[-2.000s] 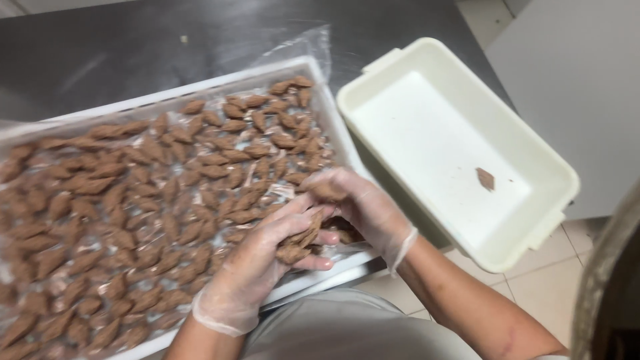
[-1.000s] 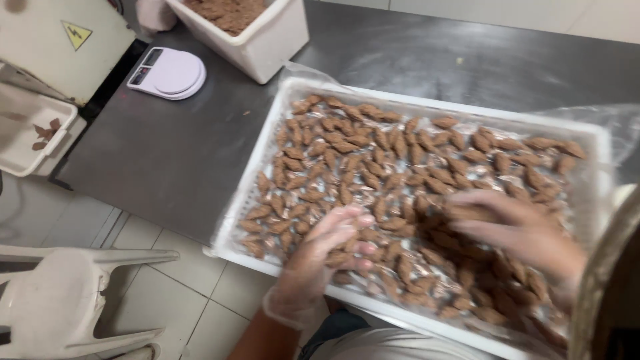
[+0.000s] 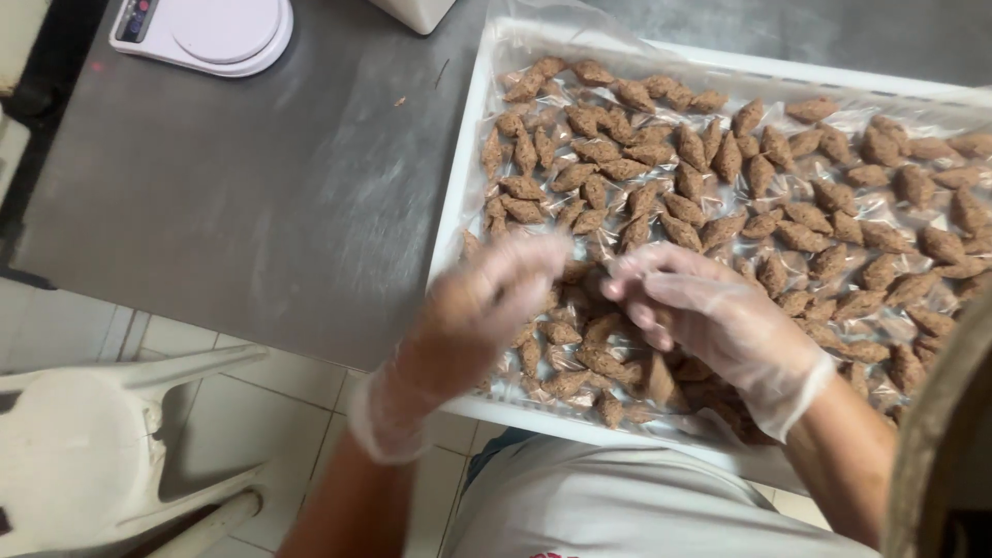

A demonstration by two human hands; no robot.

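A white plastic tray (image 3: 457,194), lined with clear plastic film, holds many brown, pointed, spindle-shaped pieces that look like kibbeh (image 3: 728,159). Over its left part is my left hand (image 3: 488,302) in a clear disposable glove, blurred, fingers bent toward the right; whether it holds a piece cannot be made out. My right hand (image 3: 697,310), gloved the same way, is just to the right above the pieces with its fingers curled. A brown piece (image 3: 660,381) shows below its fingers, blurred; whether they touch it is unclear.
The tray lies on a dark metal table (image 3: 256,194). A white digital kitchen scale (image 3: 225,31) stands at the back left, near the corner of a pale container (image 3: 418,9). A white plastic chair (image 3: 77,434) is on the tiled floor at the lower left.
The view has shifted widely. Two seconds ago my hands were together around brown pieces at the tray's right end; now they are apart over its left part. My right hand has come nearer my left since one second ago.
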